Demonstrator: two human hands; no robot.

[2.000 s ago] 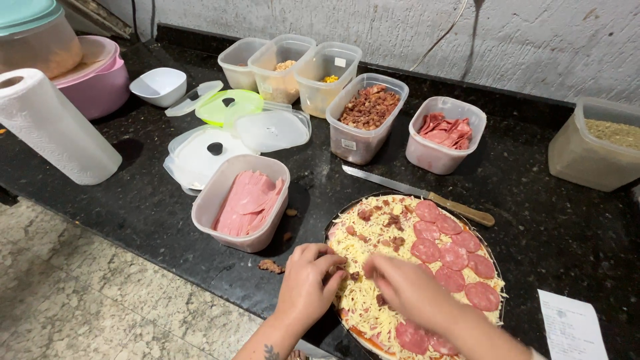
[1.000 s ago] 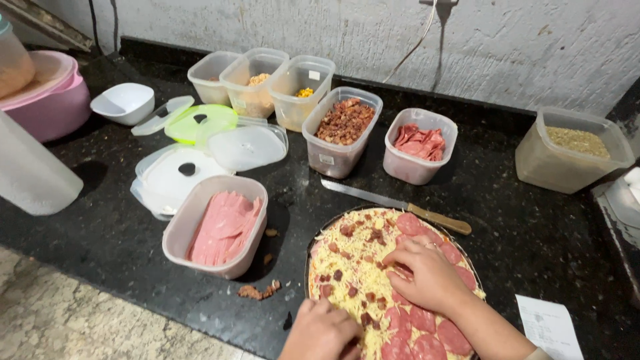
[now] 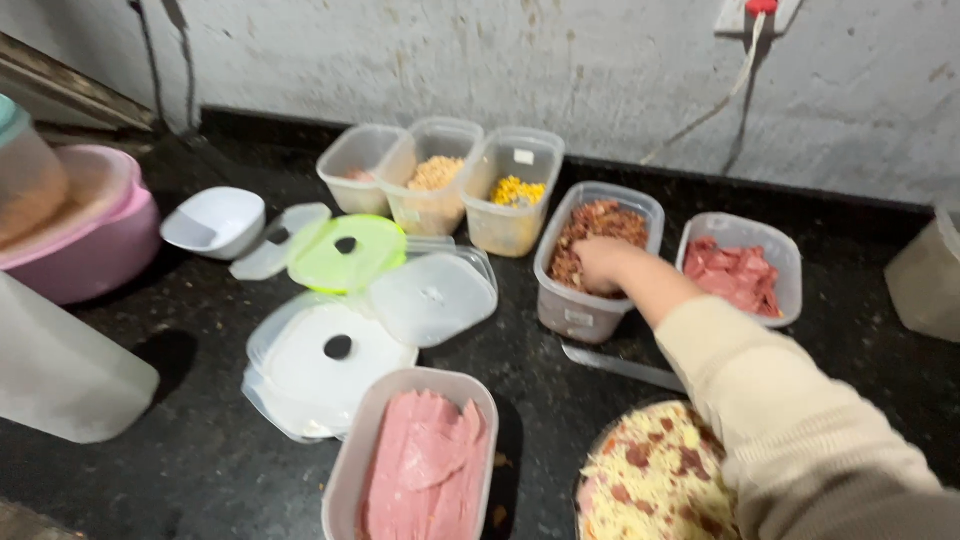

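My right hand reaches down into a clear plastic tub of cooked chopped bacon; its fingertips are buried in the pieces, so whether they grip any does not show. My sleeved forearm crosses over a pizza with shredded cheese and scattered bacon bits, and covers its right part. A knife blade lies between tub and pizza, its handle hidden. To the right of the bacon is a tub of reddish sliced meat. Sliced ham fills a tub at the bottom. My left hand is out of view.
Three tubs stand along the wall, one with yellow corn. Stacked plastic lids, a green lid and a white bowl lie to the left. A paper towel roll and a pink container stand at far left.
My right hand has moved from the pizza into the bacon tub. My left hand, over the pizza before, has left the view. The view has shifted.
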